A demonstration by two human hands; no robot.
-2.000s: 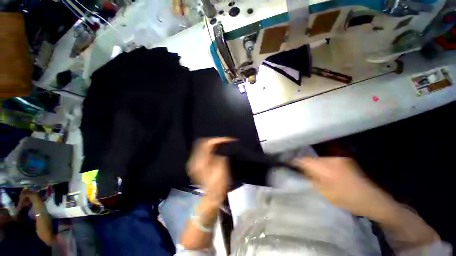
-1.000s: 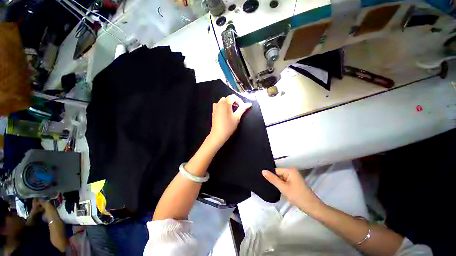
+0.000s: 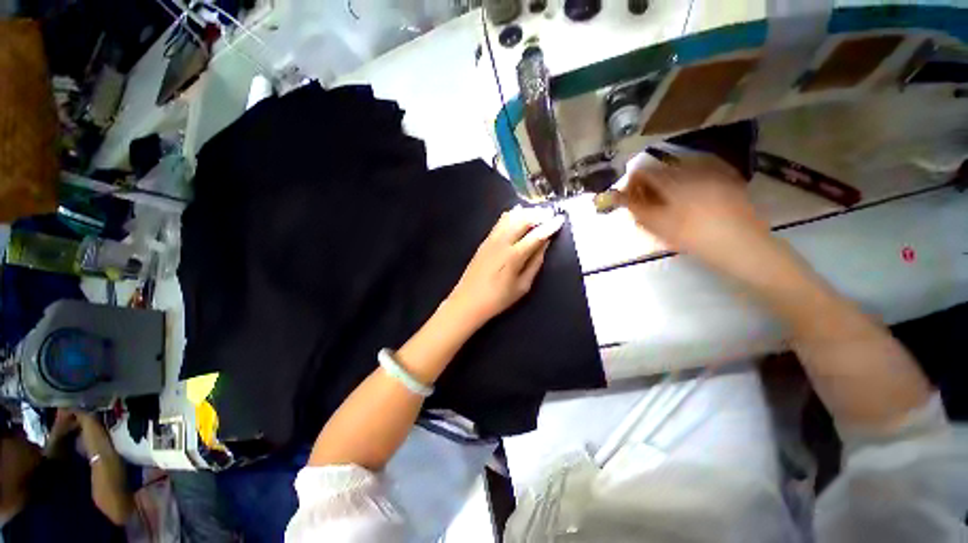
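A black fabric panel (image 3: 520, 339) lies on the machine bed, its right edge running up to the lit needle area (image 3: 552, 202). My left hand (image 3: 510, 260) presses on the panel just below the presser foot, fingertips at its top corner. My right hand (image 3: 685, 202) is blurred and lies over the bed under the machine arm, beside the small brass-coloured knob (image 3: 606, 200). It covers part of a small black piece (image 3: 732, 138). Whether its fingers hold anything cannot be seen. A dark red-brown handled tool (image 3: 809, 178) lies to its right.
The white machine head (image 3: 690, 74) with a teal stripe spans the upper right. A large black fabric pile (image 3: 308, 244) covers the left. Yellow scraps (image 3: 205, 412) show at its lower corner. A person's arm (image 3: 104, 467) and a grey machine (image 3: 101, 350) are at far left.
My right hand has moved from the panel's lower corner up to under the machine arm. My left hand has shifted slightly right and stays near the foot. The panel's lower corner now hangs free of my right hand.
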